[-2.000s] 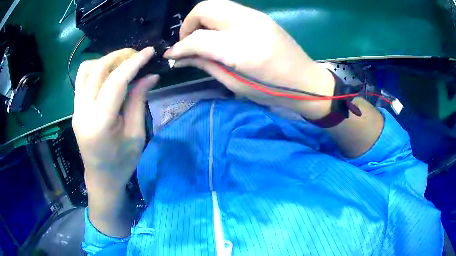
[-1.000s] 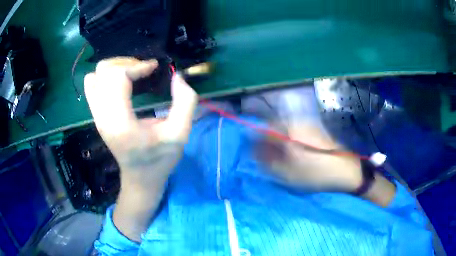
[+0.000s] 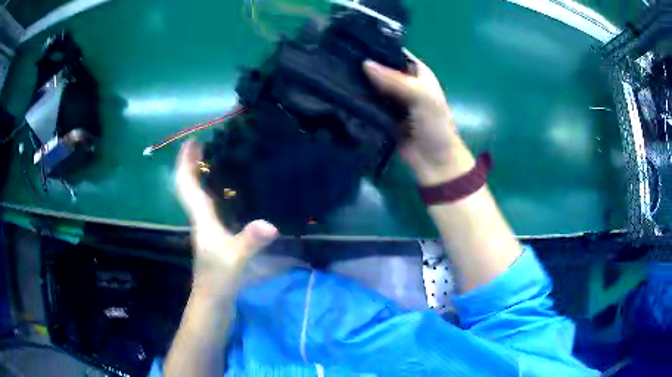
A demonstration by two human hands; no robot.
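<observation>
A bulky matte black housing (image 3: 295,154) is over the green bench in front of me, blurred. My right hand (image 3: 424,110) grips its upper right side, with the thumb on top and the fingers hidden behind it. My left hand (image 3: 217,213) is at its lower left edge, fingers spread and thumb apart; whether it bears any of the housing is hidden. A thin red and yellowish lead (image 3: 193,131) sticks out from the housing's left side and ends in a small white plug (image 3: 148,151).
Another black unit with a silver-grey face (image 3: 46,110) stands on the green bench (image 3: 516,147) at the left. A wire-mesh rack (image 3: 632,147) is at the right. A black crate (image 3: 110,309) is below the bench edge at left. A white rail (image 3: 567,16) runs at the upper right.
The housing has turned and come nearer the bench's middle. My right hand has moved from near my body onto it. The red-and-black lead over my right forearm no longer shows.
</observation>
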